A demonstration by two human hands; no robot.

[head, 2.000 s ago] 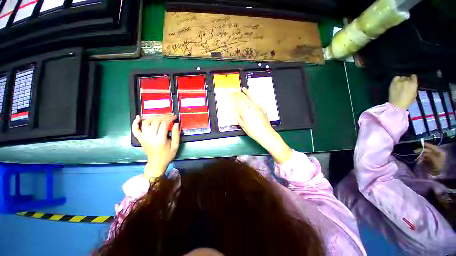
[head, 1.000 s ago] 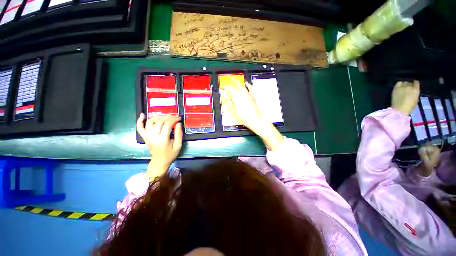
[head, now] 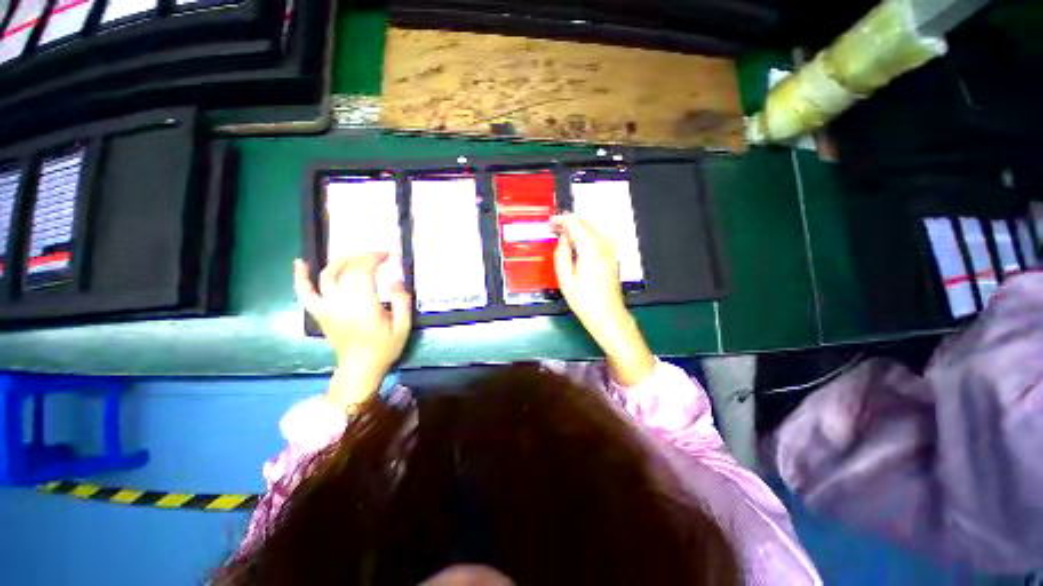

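Note:
A black foam tray (head: 677, 235) lies on the green bench with four smartphones in its slots; its rightmost slot holds no phone. The first phone (head: 361, 214) and the second phone (head: 447, 240) from the left show white screens. The third phone (head: 528, 195) shows red with a white band. The fourth phone (head: 604, 200) is white with a dark top strip. My left hand (head: 364, 309) rests over the lower part of the first phone, fingers bent and apart. My right hand (head: 592, 272) is over the fourth phone, its fingertips at the third phone's right edge. Neither hand grips anything.
Another foam tray with lit phones (head: 143, 218) lies at left, with stacked trays (head: 303, 86) behind it. A scribbled wooden board (head: 560, 89) lies at the back. A wrapped post (head: 846, 74) slants at right. A neighbour's pink sleeve (head: 984, 401) is near more phones.
The first two screens turned from red to white, and the third from orange and white to red. My right hand moved from over the third phone to its right edge. The neighbour's hands left view.

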